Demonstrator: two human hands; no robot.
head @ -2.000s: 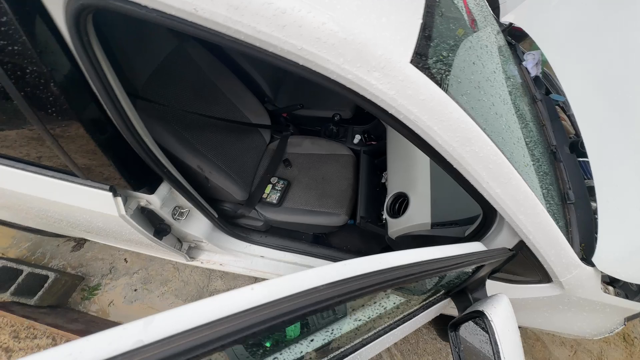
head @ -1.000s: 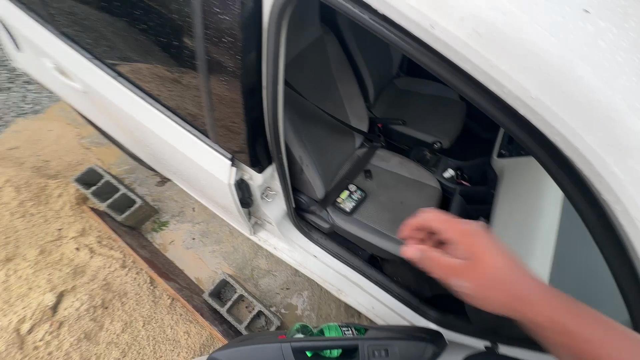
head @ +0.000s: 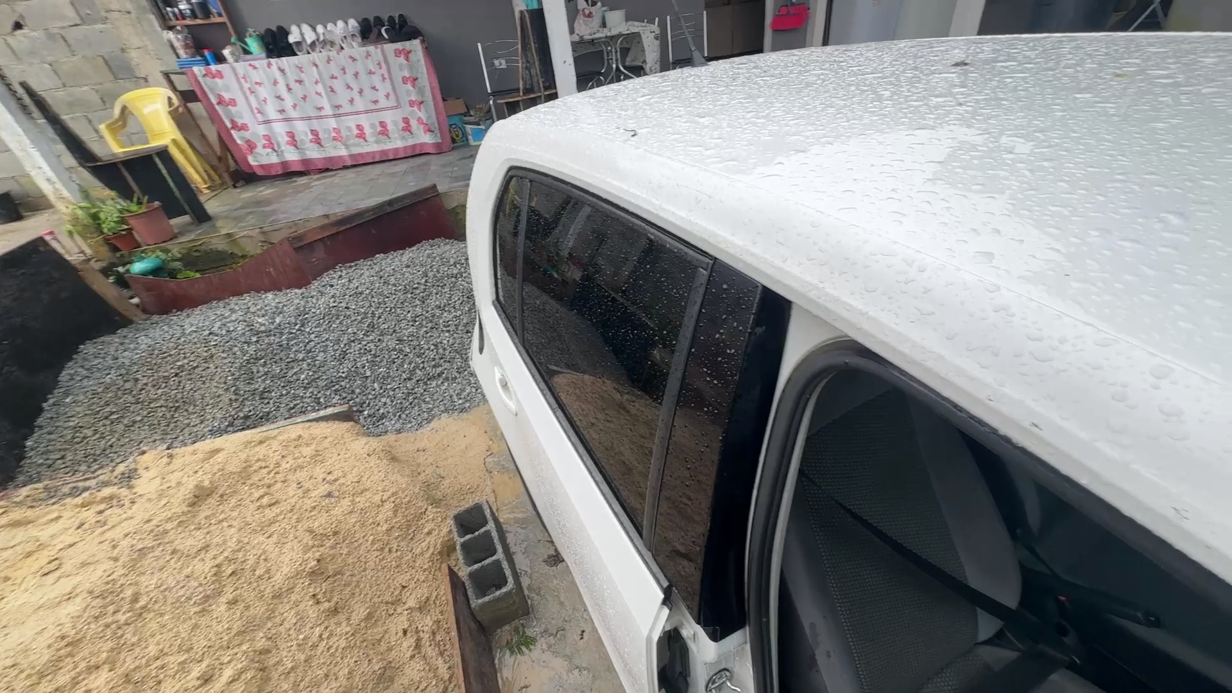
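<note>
Neither my left hand nor my right hand shows at this moment. A white car covered in water drops fills the right side, its wet roof nearest to me. The rear side window is dark and closed. At the lower right the front door opening lies uncovered, with a black rubber door seal around it. Inside is a grey fabric front seat with a black seat belt running across it. The door latch striker shows at the bottom edge.
Left of the car lies a sand pile, with a gravel heap behind it. A hollow concrete block and a wooden board lie close beside the car. Farther back are a yellow plastic chair and a cloth-covered table with shoes on it.
The view has swung up and toward the car's rear. A hand in front of the front seat one second ago is out of view, as is the open front door seen earlier.
</note>
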